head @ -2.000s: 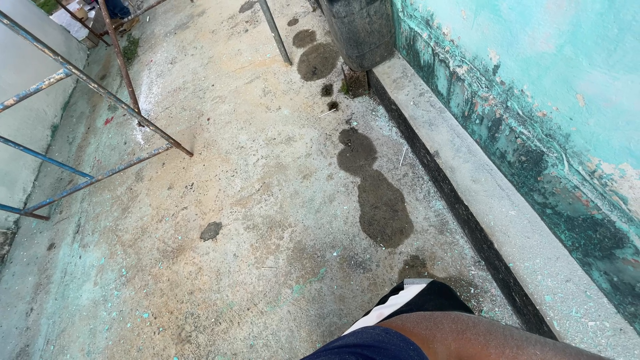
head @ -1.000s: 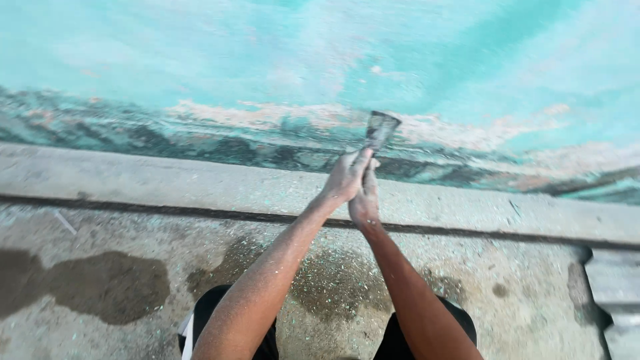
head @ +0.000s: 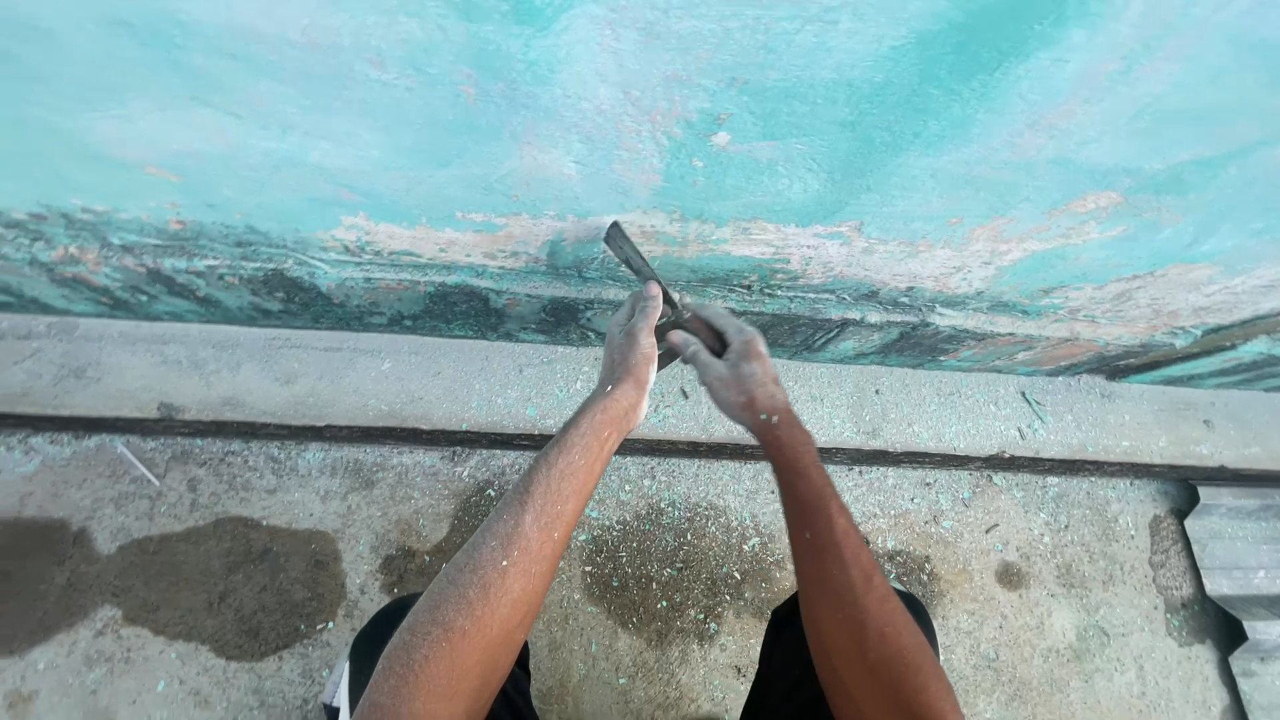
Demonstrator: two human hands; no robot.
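My right hand (head: 735, 362) is closed around the dark handle of a flat-bladed scraper (head: 635, 257). The blade points up and to the left, in front of a turquoise painted wall (head: 640, 110). Against the scraper rests my left hand (head: 632, 345), its thumb up near the base of the blade; whether its fingers grip the tool is hard to tell. Pale dust coats both hands and the left forearm. Behind the blade the paint is worn to a pale, flaking band, with dark stained patches below it.
A concrete ledge (head: 250, 375) runs along the foot of the wall, strewn with paint flakes. Below lies a concrete floor (head: 1060, 630) with dark wet patches and more flakes. Grey corrugated sheets (head: 1240, 545) lie at the right edge.
The view has swung from the floor and ledge to the wall, bringing both hands in. Since one second ago, my hands have moved apart somewhat and the scraper has tilted to the left.
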